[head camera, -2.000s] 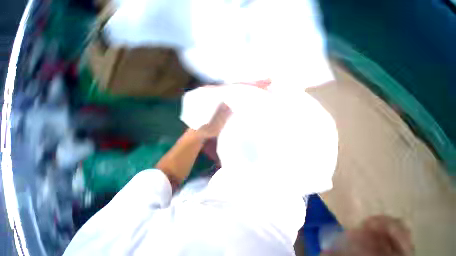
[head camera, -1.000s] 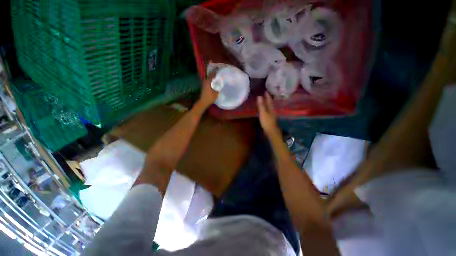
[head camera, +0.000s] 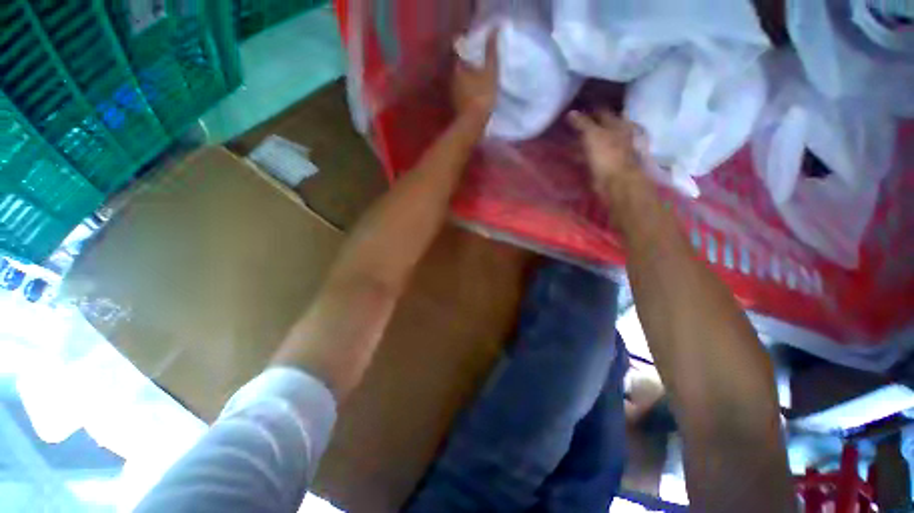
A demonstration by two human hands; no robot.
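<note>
A white wrapped round part [head camera: 531, 85] is in the left end of the red crate [head camera: 551, 205], at the top of the view. My left hand [head camera: 477, 82] grips its left side. My right hand [head camera: 606, 148] is just right of and below it, fingers apart, between it and another wrapped part [head camera: 692, 110]. I cannot tell if my right fingers touch either part. Several more white wrapped parts lie in the crate to the right, some with dark openings. A clear liner covers the crate's near rim.
A large brown carton [head camera: 200, 271] with open flaps is left of and below the crate. Green slotted crates [head camera: 110, 110] stand at the upper left. White material [head camera: 60, 401] lies at the lower left. Dark-blue trousered legs [head camera: 531, 391] are below the crate. A red object [head camera: 837, 486] is at the lower right.
The view has moved closer to the red crate, which now fills the upper right. My left hand still has the wrapped part at the crate's left end. The other person's arm at right has left the view.
</note>
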